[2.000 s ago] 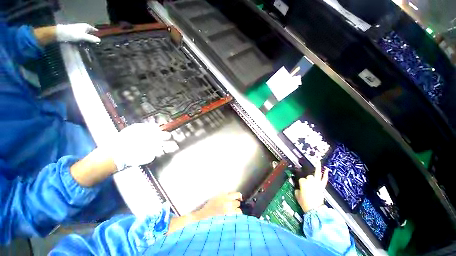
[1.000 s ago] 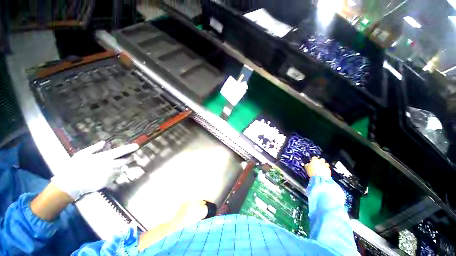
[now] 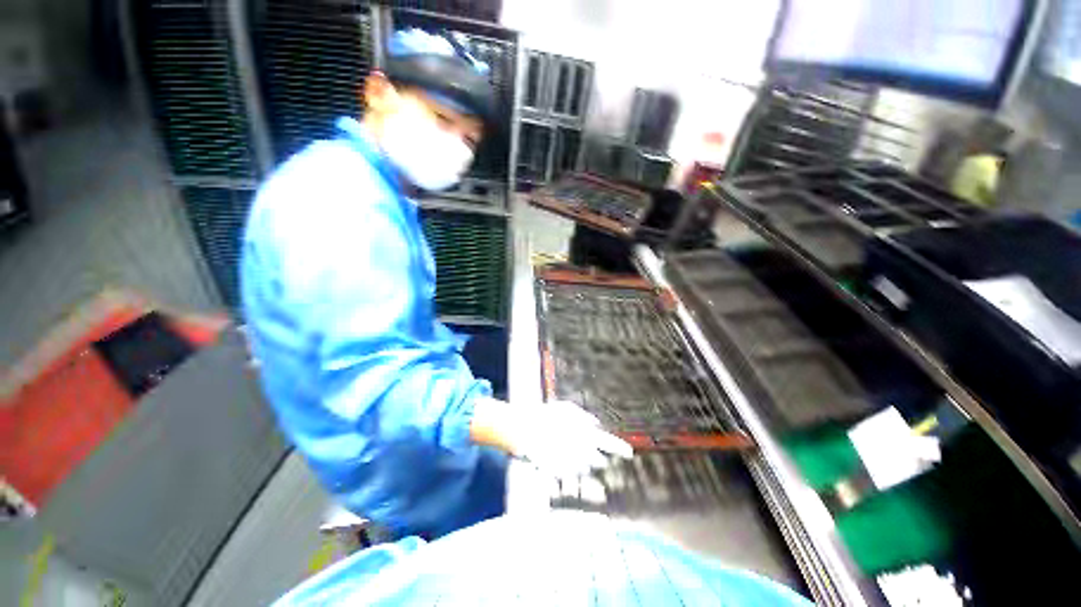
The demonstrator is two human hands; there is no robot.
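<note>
The frame is blurred, and neither of my hands is in view; only my blue smock shows at the bottom edge. Nearest in front of me is an empty-looking dark carrier [image 3: 628,356] with reddish-brown edge bars, lying on the conveyor. The conveyor rail [image 3: 765,474] runs along its right side. The shiny metal surface [image 3: 711,522] shows below the carrier. Another person's white-gloved hand [image 3: 563,441] is at the carrier's near left corner.
A person [image 3: 344,320] in a blue smock, cap and mask stands at the left. A second carrier [image 3: 593,199] is farther back. Compartment trays [image 3: 759,344] and a black tote [image 3: 996,285] are at the right. Racks [image 3: 314,107] stand behind, with a monitor [image 3: 907,42] at the upper right.
The view has swung left and up. My hands, the green board and the blue-violet capacitors have left the picture. The neighbouring person's head and body now show.
</note>
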